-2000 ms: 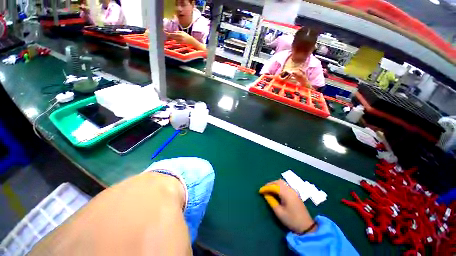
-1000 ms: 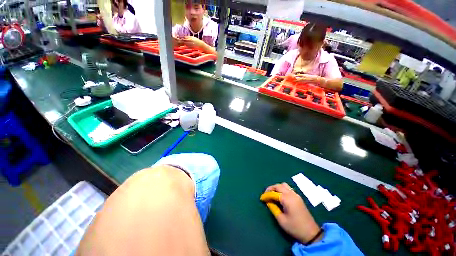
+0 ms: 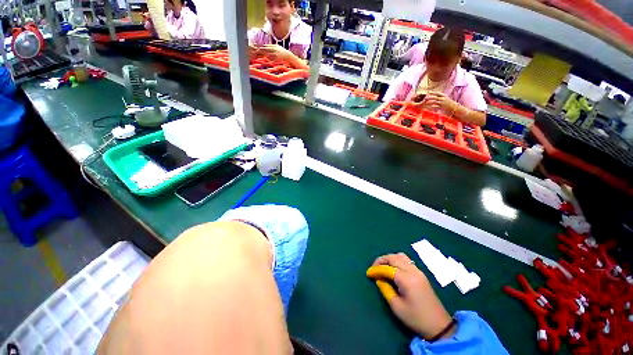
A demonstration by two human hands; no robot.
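My right hand (image 3: 414,295) rests on the green mat (image 3: 347,236) at lower right, with the fingers curled. Yellow finger cots (image 3: 382,272) cover its thumb and one finger, with a small gap between them. I see nothing held in it, but the palm side is hidden. White paper slips (image 3: 444,265) lie overlapping just beyond its fingers. My left hand is not in view. A large area of bare skin with light blue cloth at its edge fills the lower middle; I cannot tell whether it is a knee or an arm.
Red Y-shaped parts (image 3: 579,298) are heaped at right. A green tray (image 3: 149,182), smartphone (image 3: 209,183), blue pen (image 3: 251,192) and white bottles (image 3: 294,159) are at upper left. A white gridded tray (image 3: 83,298) is at lower left. Two nearer people sit across the bench behind orange-red trays (image 3: 430,132).
The view has turned a little, so the bench things sit further right in the picture. My right hand stays beside the slips, with its fingers slightly more curled.
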